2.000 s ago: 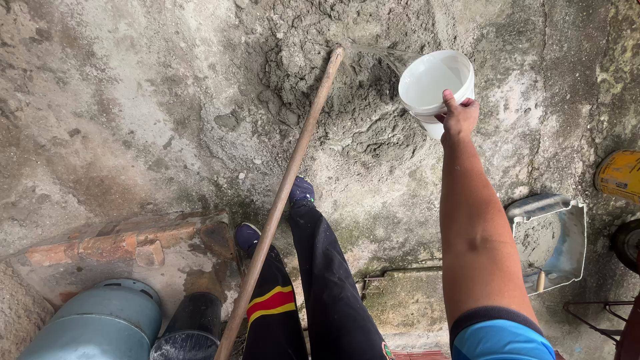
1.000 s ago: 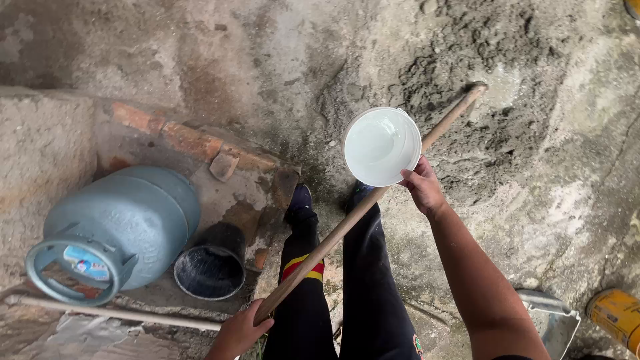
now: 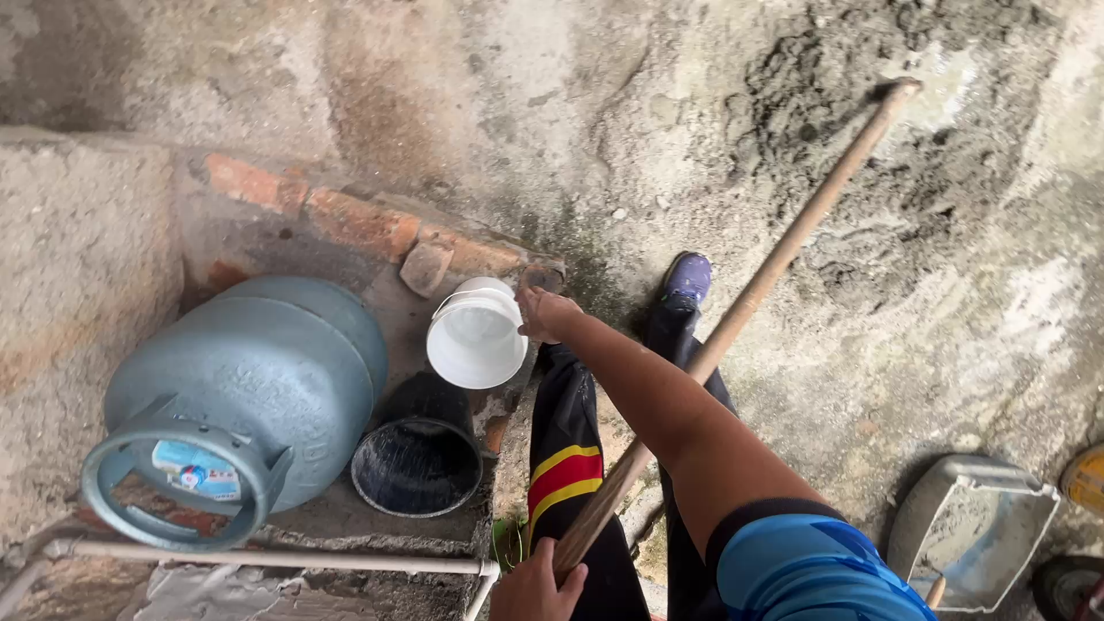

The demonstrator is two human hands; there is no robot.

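Note:
My right hand (image 3: pixel 545 314) is at the rim of a white plastic bucket (image 3: pixel 477 338), gripping its edge beside a low brick ledge. The bucket's inside faces me. At the bottom, my left hand (image 3: pixel 539 586) is closed around a long wooden tool handle (image 3: pixel 768 272). That handle slants up to the right and ends over wet grey mortar (image 3: pixel 828 95); the tool's head cannot be made out. A black bucket (image 3: pixel 417 466) is just below the white one, its mouth showing.
A blue-grey gas cylinder (image 3: pixel 259 379) is at the left, behind a pale pipe (image 3: pixel 276 556). Bricks (image 3: pixel 358 222) edge the ledge. A mortar-stained tub (image 3: pixel 975 526) and a yellow container (image 3: pixel 1085 479) are at the lower right. My purple shoe (image 3: pixel 689 276) is on the concrete.
My right hand has brought the white bucket from over the mortar to the ledge, near the black bucket. My left hand has come into view on the handle. The view has shifted left.

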